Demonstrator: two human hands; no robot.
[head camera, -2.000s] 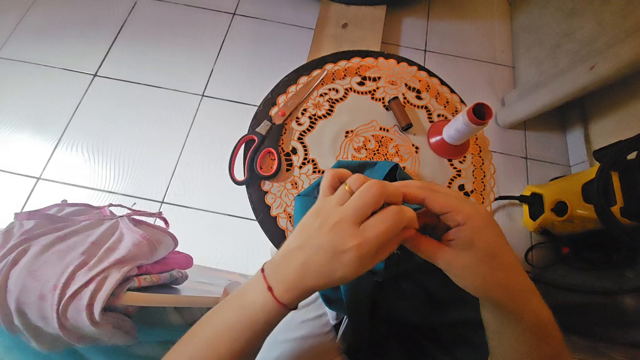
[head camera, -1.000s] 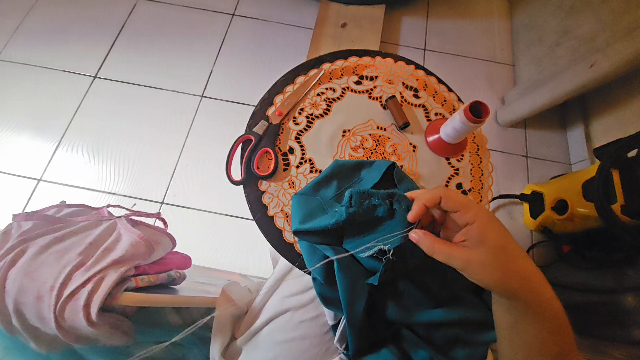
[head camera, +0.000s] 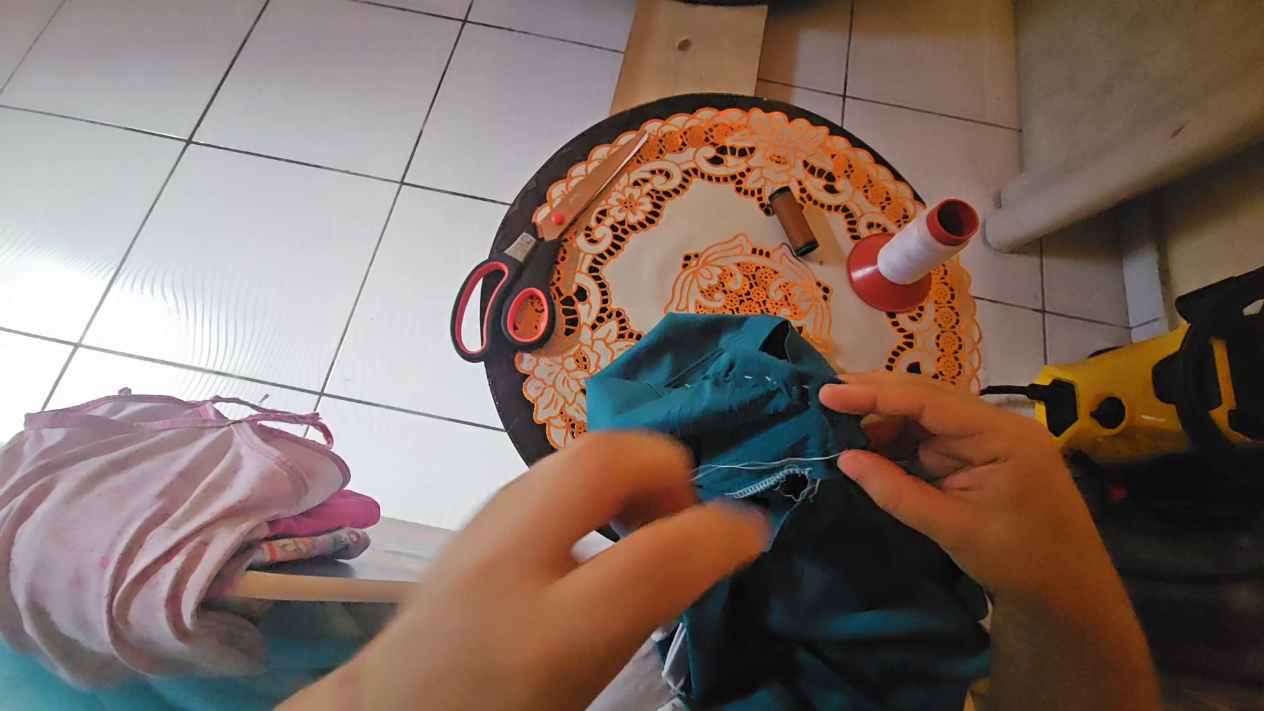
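Observation:
Teal fabric (head camera: 711, 395) with a raw, stitched edge lies over the near part of a round table and hangs toward me. My right hand (head camera: 948, 474) grips its right side between thumb and fingers, where pale thread (head camera: 760, 462) runs leftward across the cloth. Blurred by motion, my left hand (head camera: 602, 553) is over the cloth's left side, thumb and forefinger curved toward each other; whether it pinches anything cannot be told. Scissors (head camera: 533, 267) with black and red handles, a small brown thread spool (head camera: 793, 221) and a white thread cone (head camera: 913, 252) on a red base rest on the table.
An orange and white cutwork doily (head camera: 671, 227) covers the round table. Pink fabric (head camera: 168, 523) is heaped at the left beside a wooden edge (head camera: 326, 588). A yellow and black machine (head camera: 1126, 390) with a cord stands at the right, below a pale ledge (head camera: 1096, 188). White tiles (head camera: 267, 237) cover the floor.
Both hands were together over the cloth two seconds ago. One second ago only my right hand showed, holding the cloth; my left hand is now back in view from below.

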